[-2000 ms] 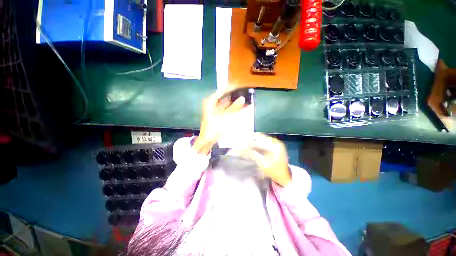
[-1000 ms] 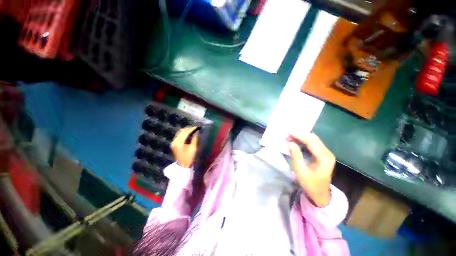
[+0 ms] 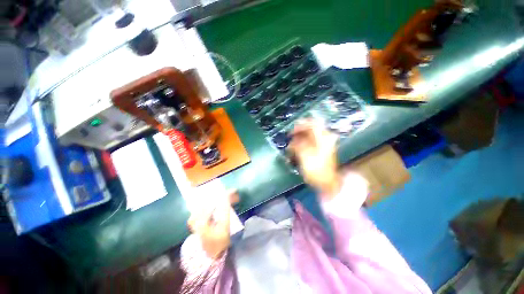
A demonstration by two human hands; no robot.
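My right hand (image 3: 313, 150) reaches over the near edge of the clear blister tray (image 3: 274, 119), its fingers at the front pockets. It is blurred, and I cannot tell whether it holds a part. Round black parts (image 3: 268, 95) sit in the tray's pockets. My left hand (image 3: 214, 225) is at the bench edge over the long white paper strip (image 3: 201, 198); blur hides whether anything is in its fingers. The toggle press (image 3: 232, 146) stands ahead on its orange base, with its red handle (image 3: 181, 149) swung down beside the nest (image 3: 210, 156).
A white paper slip (image 3: 139, 174) and a blue machine (image 3: 51, 184) are left of the press. A white control box (image 3: 92, 109) is behind it. A second toggle press (image 3: 396, 74) and white paper (image 3: 343, 55) are at the right. Cardboard boxes (image 3: 379, 172) stand below the bench.
The view has swung right. My left hand has moved from the black tray below the bench to the paper strip. My right hand has moved out to the blister tray.
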